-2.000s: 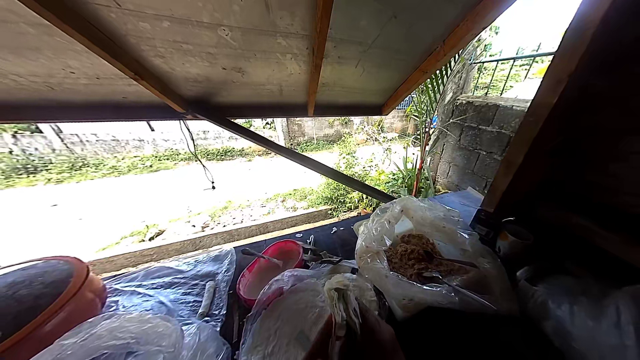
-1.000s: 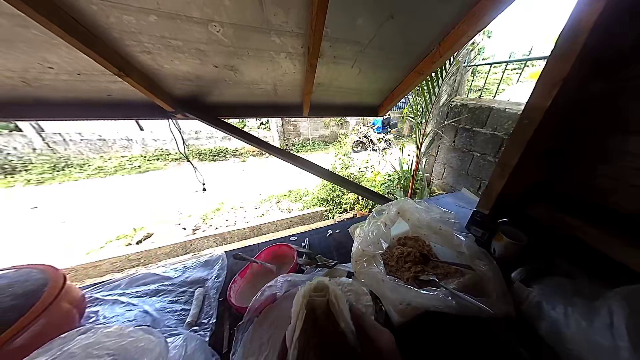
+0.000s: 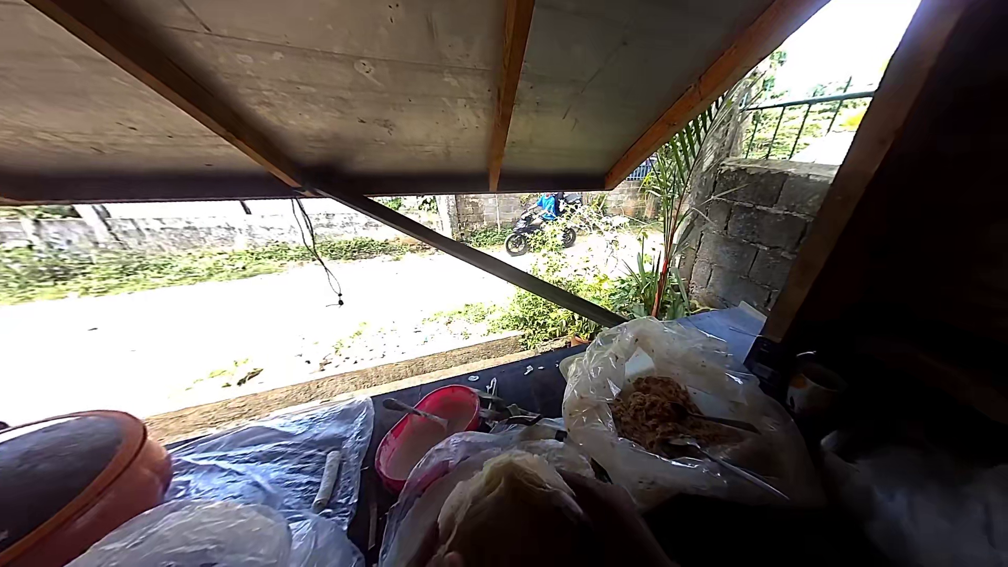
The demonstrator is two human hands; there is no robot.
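At the bottom middle, my right hand (image 3: 610, 524) is dark and partly cut off by the frame, against a pale, thin, crumpled sheet (image 3: 512, 488) that looks like a wrapper. My left hand (image 3: 449, 557) shows only as a dim edge below the same sheet; its fingers are hidden. Clear plastic lies around the sheet. Just behind is a red oval bowl (image 3: 471, 409) of whitish paste with a spoon (image 3: 413, 411) in it. To the right, an open clear plastic bag (image 3: 598, 386) holds brown shredded filling (image 3: 657, 409) with metal utensils in it.
Plastic sheeting (image 3: 260, 449) with a thin white roll (image 3: 327, 480) covers the left side, beside an orange-rimmed container (image 3: 146, 465). A cup (image 3: 815, 386) stands in shadow at right. A slanted prop (image 3: 480, 264) crosses the opening; a person in blue is on a motorcycle (image 3: 543, 224) outside.
The pale sheet, narrow and bunched upright two seconds ago, is now spread wider and rounded at my hands. The motorcycle, absent from the oldest frame, is now on the road.
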